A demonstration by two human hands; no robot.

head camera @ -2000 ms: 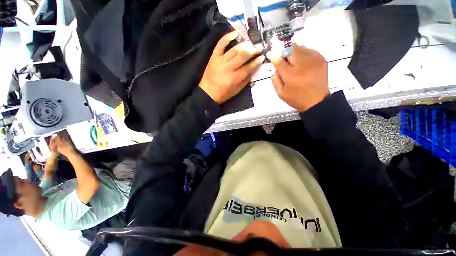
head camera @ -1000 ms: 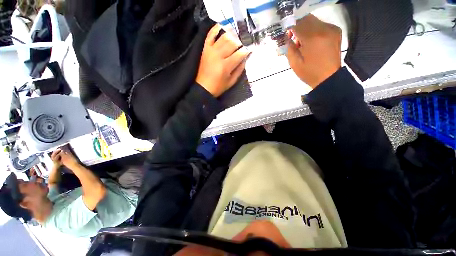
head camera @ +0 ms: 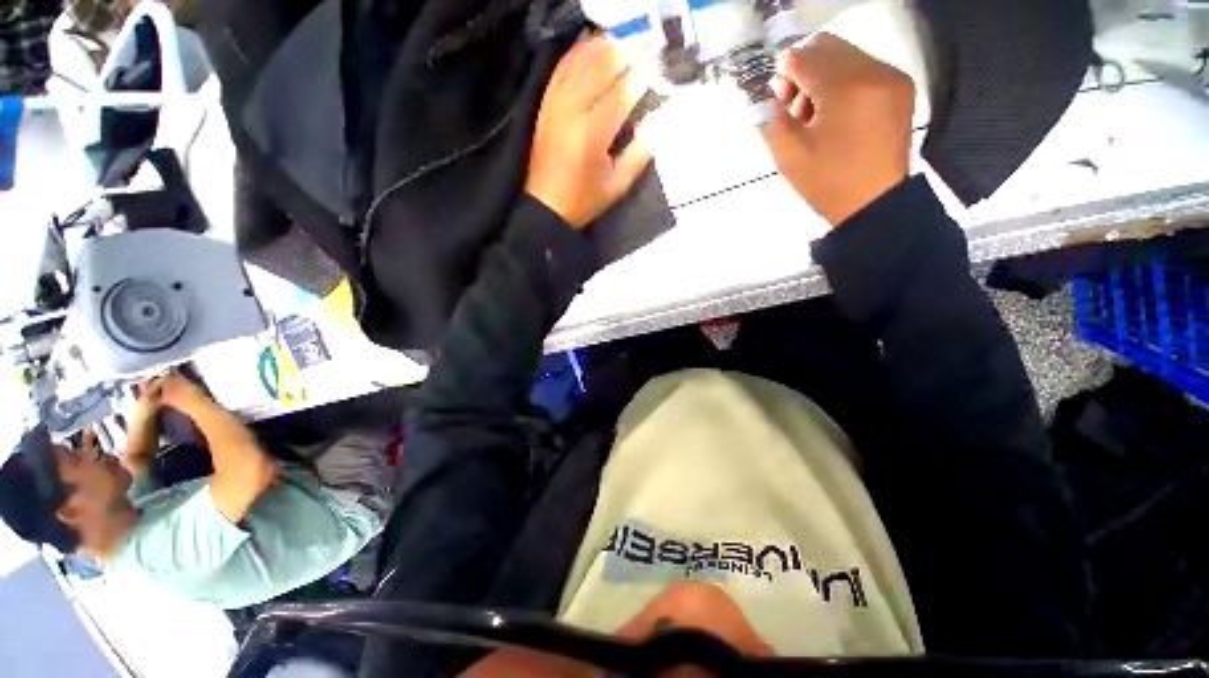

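Observation:
The dark garment body (head camera: 438,159) lies heaped on the white table left of the needle, with a pale stitched seam line. My left hand (head camera: 583,133) rests flat on its right part, thumb apart from the fingers. My right hand (head camera: 842,122) is at the right of the presser foot and needle area (head camera: 749,66), with its fingers curled; whether they hold anything is not clear. The sewing machine (head camera: 683,24) shows a blue stripe at the top edge. A dark ribbed cut panel (head camera: 1001,99) lies right of my right hand.
Scissor-like handles (head camera: 1108,74) lie at the far right of the table. A blue plastic crate (head camera: 1143,315) stands at lower right beside dark cloth (head camera: 1127,490). At left, a seated person (head camera: 199,523) works at a grey machine (head camera: 166,302). The table's front edge (head camera: 796,289) crosses the view.
My right hand has moved up and right, away from my left hand and the needle area. My left hand has shifted up and left and its thumb has spread.

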